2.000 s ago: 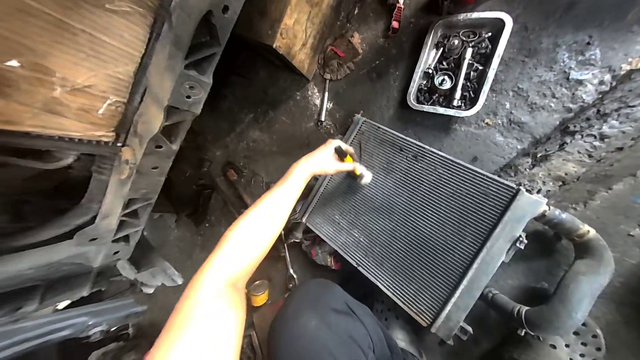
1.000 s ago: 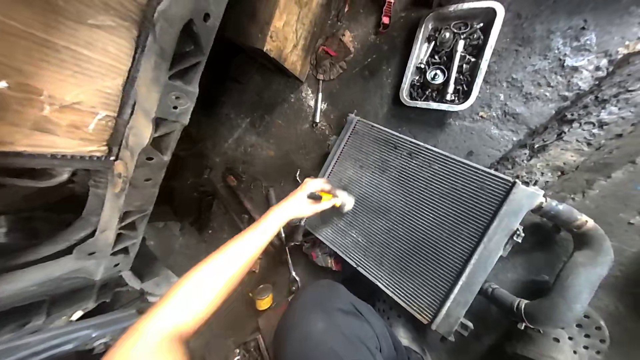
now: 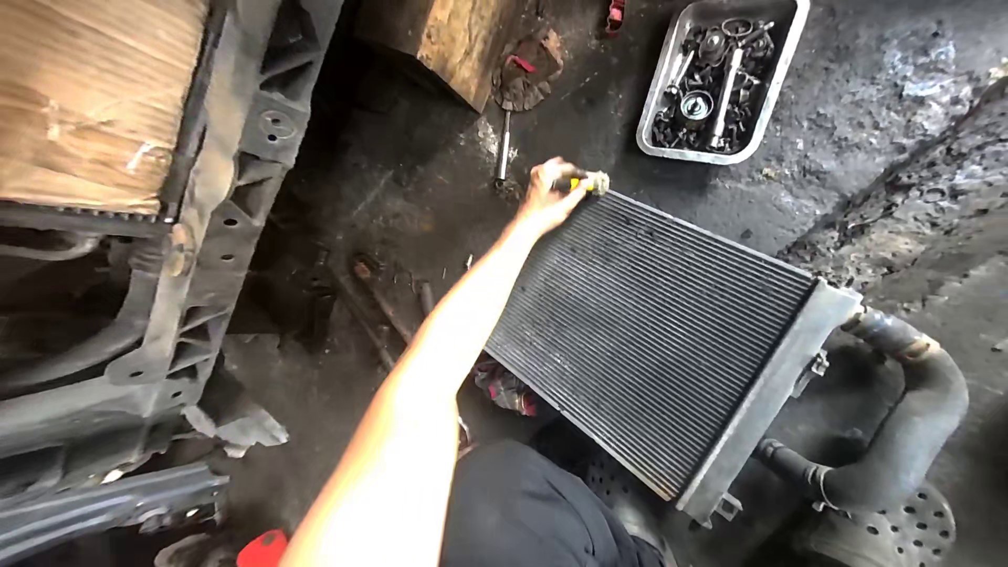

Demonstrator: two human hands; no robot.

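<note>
My left hand point(image 3: 554, 193) grips a small brush point(image 3: 587, 183) with a yellow band and pale bristles, at the far left corner of a radiator point(image 3: 654, 315). The bristles are at the top edge of the finned core; whether they touch it I cannot tell. My forearm hides the core's left side. The radiator lies tilted in front of my knee, its end tank point(image 3: 756, 402) on the right. A thick curved hose point(image 3: 917, 425) stands beside that tank. My right hand is out of view.
A metal tray point(image 3: 646, 118) of bolts and small parts sits at the top right. Near it are a wooden block point(image 3: 461, 47) and a steel tool point(image 3: 504, 150) on the floor. A vehicle's front frame point(image 3: 197, 236) fills the left. A perforated round metal piece point(image 3: 917, 520) lies lower right.
My left hand with the brush has moved from the left part of the radiator core up to its far left corner. The yellow tin seen earlier near my knee is no longer visible.
</note>
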